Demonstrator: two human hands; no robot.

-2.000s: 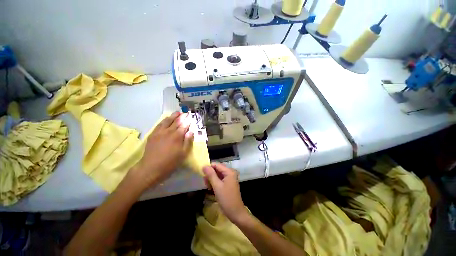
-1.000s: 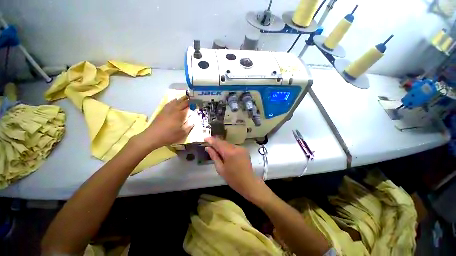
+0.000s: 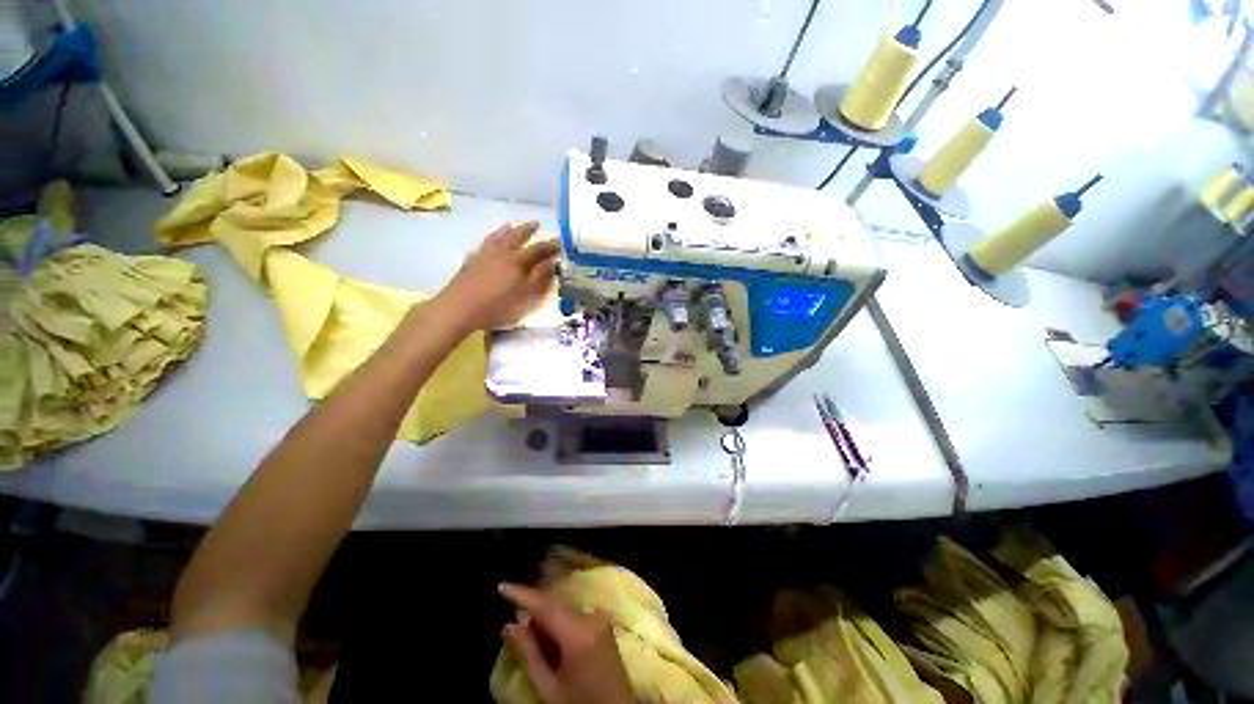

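Note:
The white and blue overlock machine [image 3: 722, 282] stands in front of me, its metal cloth plate [image 3: 547, 369] bare. My left hand [image 3: 506, 278] is at the left rear of the machine head, fingers spread; whether it touches the fabric behind the needle area is hidden. A yellow fabric piece [image 3: 351, 323] trails on the table left of the machine. My right hand [image 3: 567, 646] is below the table edge over the loose yellow pile [image 3: 640, 619], index finger stretched out; whether it grips cloth is unclear.
A ruffled yellow bundle [image 3: 103, 344] lies at the table's left. Snips [image 3: 842, 437] and a ring with a pale cord [image 3: 734, 461] lie right of the machine. Thread cones [image 3: 1020, 237] stand behind right. More yellow heaps [image 3: 983, 619] hang below the edge. A blue machine [image 3: 1152, 330] is far right.
My right hand has left the needle area and dropped to the pile below the table. My left hand has moved back behind the cloth plate, which is now uncovered. The view has shifted.

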